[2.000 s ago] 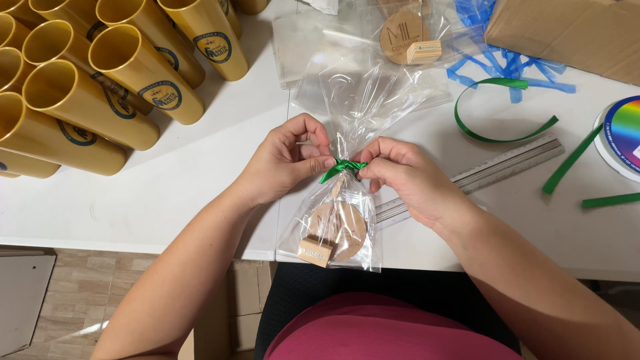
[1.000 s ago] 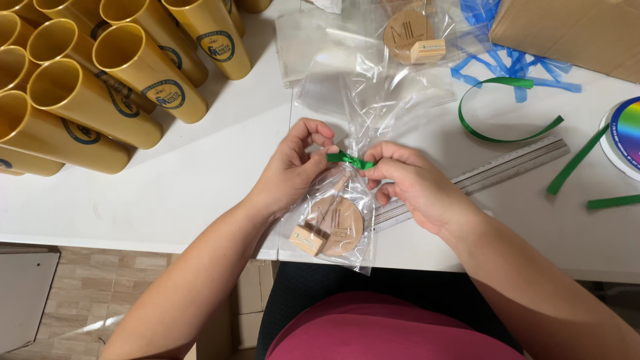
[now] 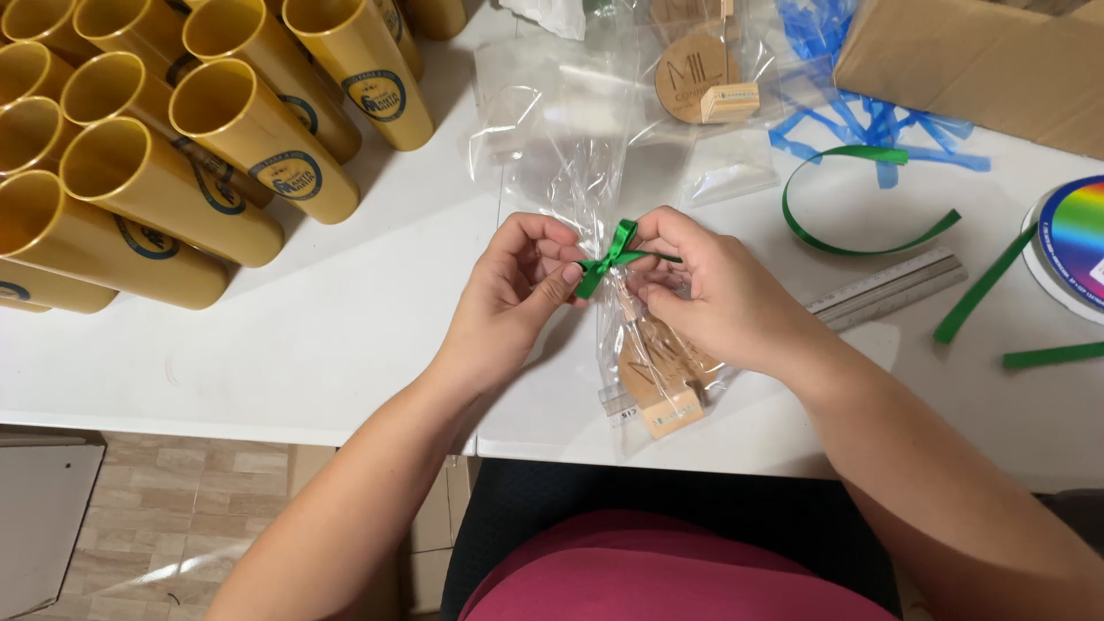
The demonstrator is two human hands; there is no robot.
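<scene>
A green ribbon (image 3: 614, 254) is tied around the gathered neck of a clear plastic bag (image 3: 595, 164), with a loop standing up. My left hand (image 3: 522, 289) pinches the ribbon's left part between thumb and fingers. On the other side, my right hand (image 3: 703, 289) holds the ribbon at the right of the knot, its fingertips partly hidden. Inside the bag lie a round wooden disc (image 3: 642, 366) with engraved writing and a small wooden block (image 3: 673, 414). A metal-coloured ruler (image 3: 897, 285) passes beneath the bag.
Several gold cups (image 3: 263, 138) fill the upper left. Another bagged wooden disc (image 3: 690, 78) lies beyond my hands. To the right are blue plastic strips (image 3: 880, 138), a cardboard box (image 3: 983, 65), a curled green ribbon piece (image 3: 849, 246), more cut ribbon (image 3: 983, 285) and a ribbon spool (image 3: 1074, 241).
The ribbon at the bag's neck now shows an upright loop and a hanging end. The bag's lower part, with the disc and block, has swung to the right.
</scene>
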